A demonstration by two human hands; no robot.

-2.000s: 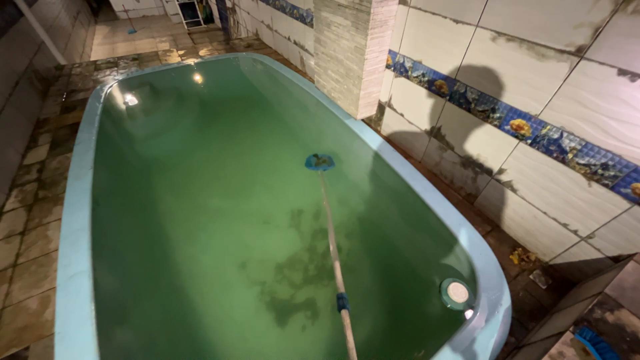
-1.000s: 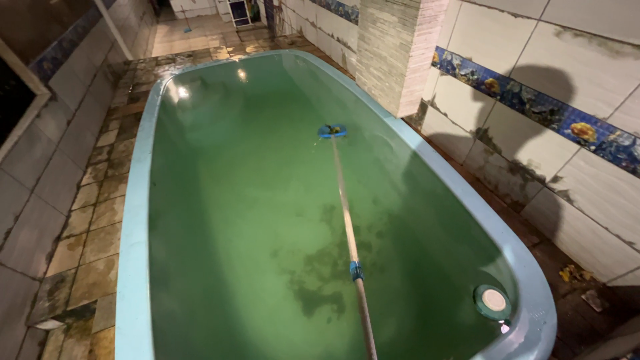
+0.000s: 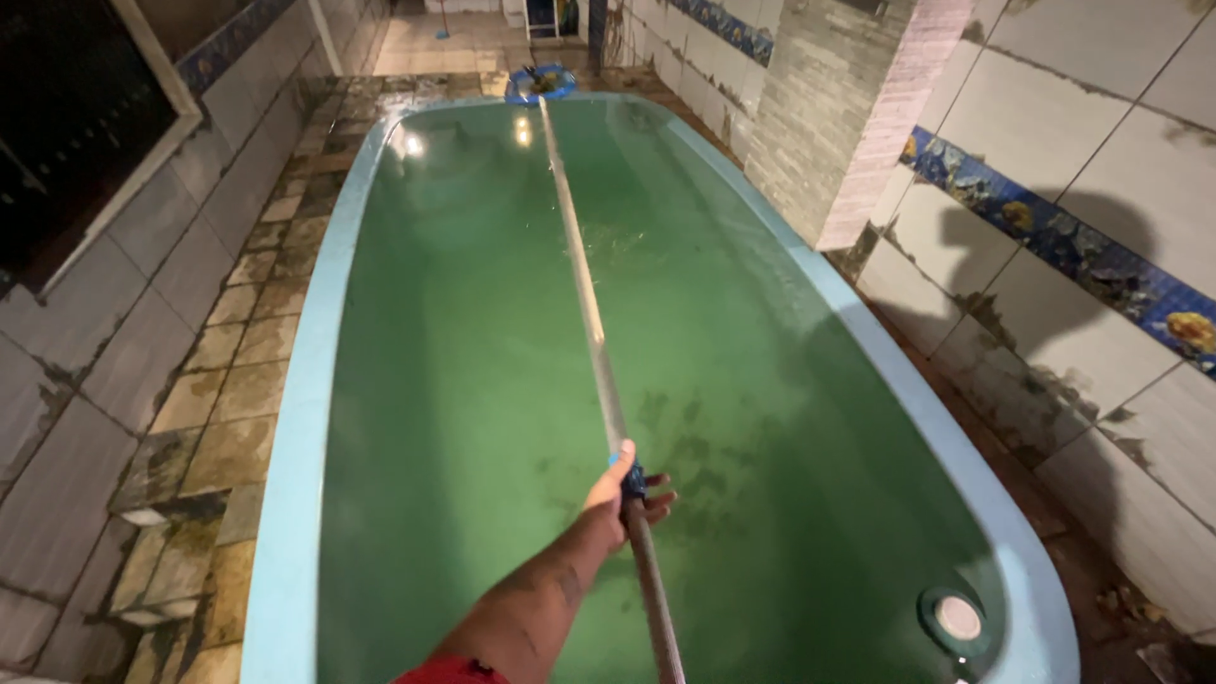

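My left hand [image 3: 627, 494] is around a long telescopic pole [image 3: 584, 266] at its blue and dark joint collar, thumb on top, some fingers extended on the right side. The pole runs away from me over a pool of green water [image 3: 475, 380]. At its far end a blue-rimmed leaf skimmer net [image 3: 540, 84], with dark debris in it, is above the pool's far rim. The near end of the pole leaves the bottom of the view. My right hand is not in view. Dark patches show in the water near my left hand.
The light blue pool rim [image 3: 294, 456] curves around the water. A round white-capped float or fitting [image 3: 958, 617] is at the near right corner. A brick-faced pillar [image 3: 826, 104] and a tiled wall stand right; stone paving [image 3: 256, 370] and another wall lie left.
The net has moved from the water in the pool's right half to above the far rim. My left hand has come into view on the pole's collar.
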